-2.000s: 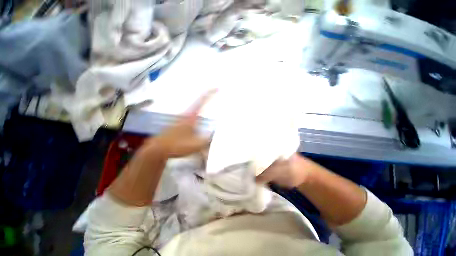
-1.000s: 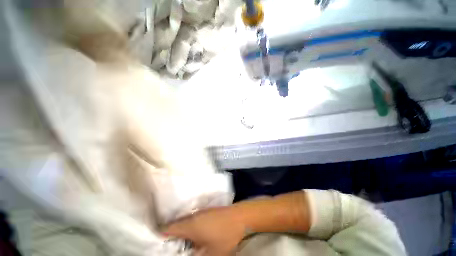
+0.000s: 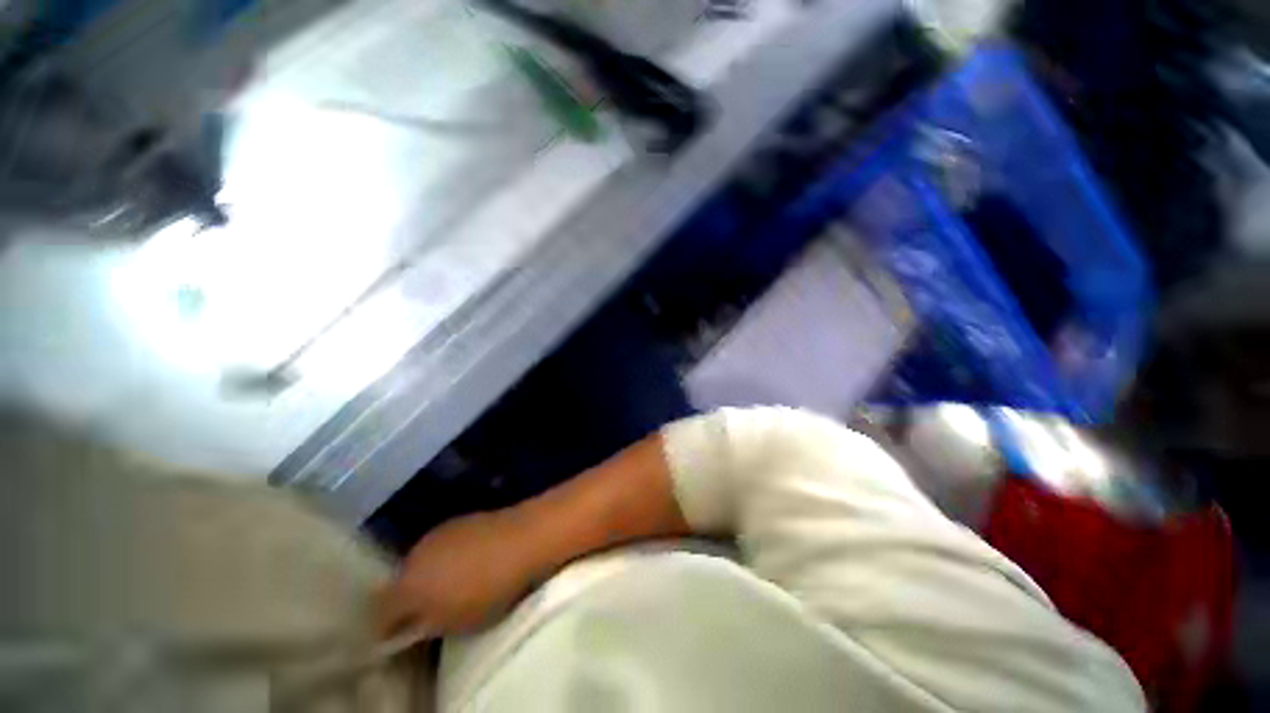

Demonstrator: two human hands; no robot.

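A cream garment piece lies blurred across the lower left, over the front edge of the white machine bed. My right hand is at the garment's right edge, low in front of my body, with its fingers closed on the cloth. My left hand is not in view. The brightly lit needle area is at the left, too blurred to make out its parts.
Black scissors and a green-handled tool lie on the table near its front edge. A blue plastic crate stands at the upper right, with a pale flat thing beside it. A red object is at the lower right.
The view has swung to the right, so the machine has shifted left and the crate has come in. My left hand, seen two seconds ago, is out of view. My right hand stays on the cloth.
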